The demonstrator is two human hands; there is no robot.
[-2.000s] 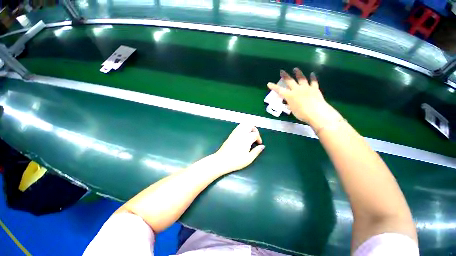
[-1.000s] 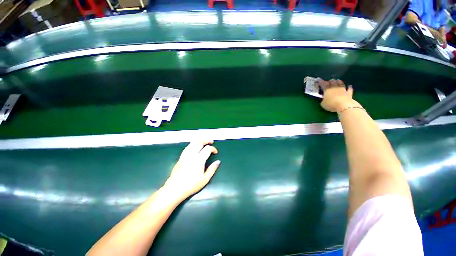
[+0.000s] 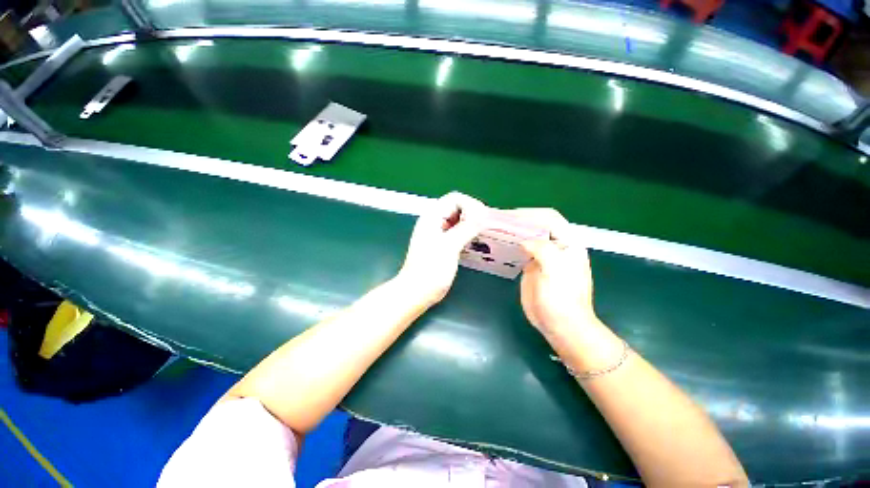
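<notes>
My left hand (image 3: 441,246) and my right hand (image 3: 558,272) hold a small white box (image 3: 493,254) between them, over the near rail and the side worktop. The box shows black marks on its face and a pinkish upper edge. My fingers cover both of its ends. A second small box (image 3: 329,133), pale with dark marks and a tab at its lower left end, lies flat on the green conveyor belt (image 3: 458,143). A third pale box (image 3: 107,96) lies on the belt farther left.
The whitish conveyor rail (image 3: 258,175) runs between the belt and the glossy side worktop (image 3: 143,224). Grey metal framing (image 3: 29,116) stands at the left. A black-lined bin (image 3: 86,367) with yellow material is at the lower left. Red stools (image 3: 811,36) are at the upper right.
My right hand has come back from the belt to my left hand, and both now hold a box. The view has turned. Since the oldest frame, the right-hand box has left the view.
</notes>
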